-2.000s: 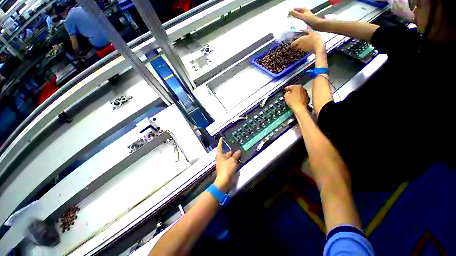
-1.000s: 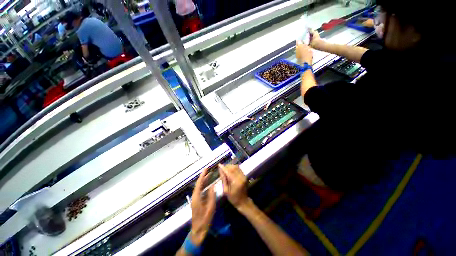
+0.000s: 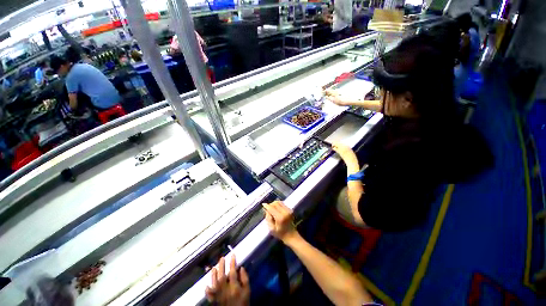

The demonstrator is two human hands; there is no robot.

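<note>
My left hand (image 3: pixel 227 284) is at the bottom edge of the picture, over the front edge of the bench, with its fingers spread and nothing in it. My right hand (image 3: pixel 280 220) is at the rail's front edge, its fingers partly curled; its palm side is hidden, so I cannot tell if it holds anything. Beyond it, apart from both hands, a black carrier fixture (image 3: pixel 276 175) lies flat in the conveyor rail. A green circuit board strip (image 3: pixel 308 161) with rows of standing parts lies in the fixture.
A person in black (image 3: pixel 413 173) sits at the right, one hand by the fixture's far end. A blue bin (image 3: pixel 305 118) of brown components stands behind the rail. Loose brown components (image 3: pixel 90 276) and a blurred clear bag (image 3: pixel 45 287) lie lower left. Metal posts (image 3: pixel 206 77) rise behind the bench.
My hands have left the fixture and drawn apart, the left one moving down to the bench edge. The neighbour's near hand has come down beside the fixture. The view has tilted up.
</note>
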